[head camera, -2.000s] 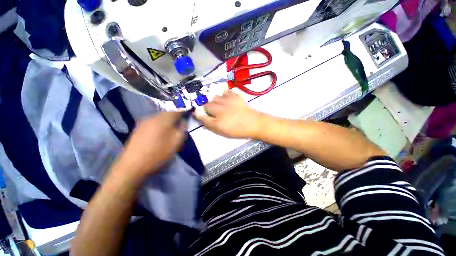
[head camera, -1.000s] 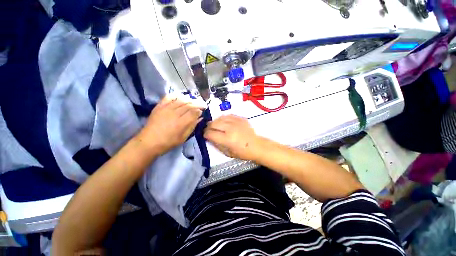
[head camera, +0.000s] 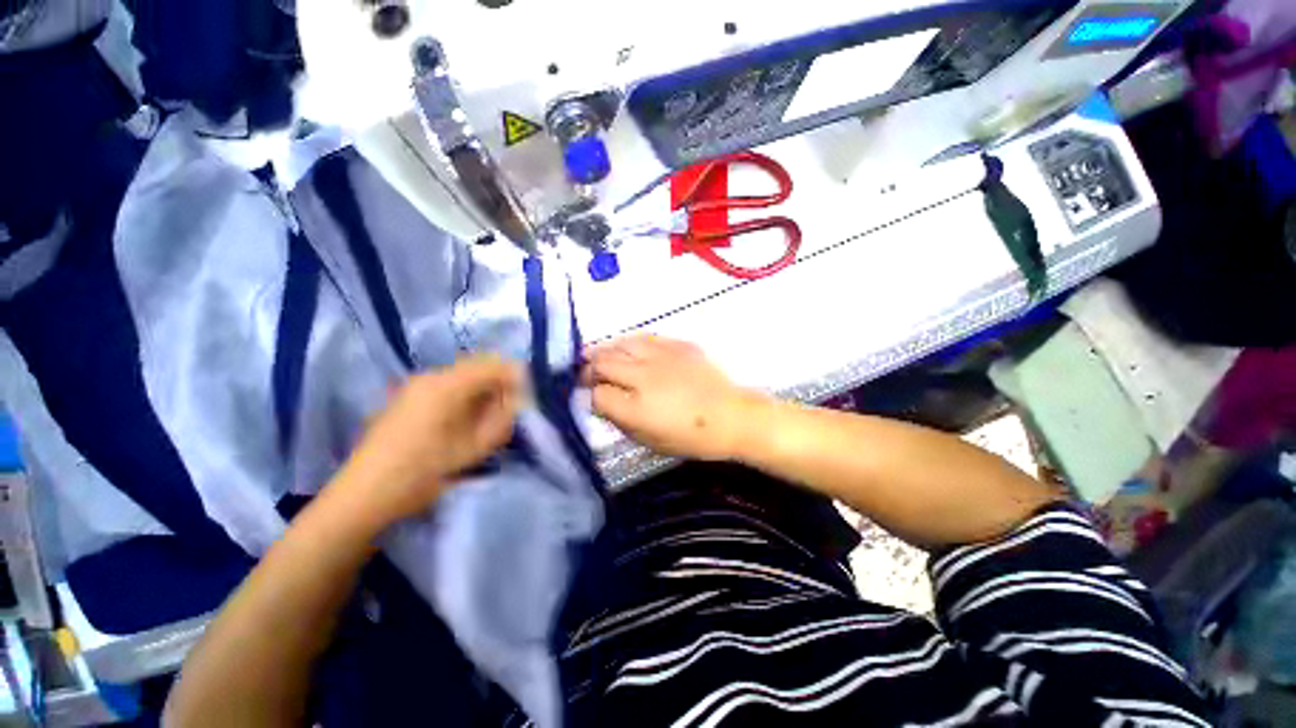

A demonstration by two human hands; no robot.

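Note:
Navy and light grey-blue garment panels (head camera: pixel 213 327) spread left of the needle and hang over the table's front edge. A narrow navy strip (head camera: pixel 537 320) runs from the presser foot (head camera: pixel 535 250) towards me. My left hand (head camera: pixel 452 420), blurred, holds a light grey-blue part of the fabric beside this strip. My right hand (head camera: pixel 647 391) has its fingertips on the fabric's right edge, over the white bed. The fingertips of both hands are partly hidden. The white sewing machine (head camera: pixel 469 71) stands above the work.
Red-handled scissors (head camera: pixel 775 246) lie on a red scrap (head camera: pixel 699 185) right of the needle. A dark green tassel (head camera: pixel 1012 228) lies near the bed's right end. A ruled scale (head camera: pixel 910 334) runs along the front edge. Fabric heaps (head camera: pixel 1237 256) are at the right.
My left hand has moved from beside the needle down towards me, and the fabric under it has shifted. My right hand stays near the fabric's right edge. The camera view has also shifted.

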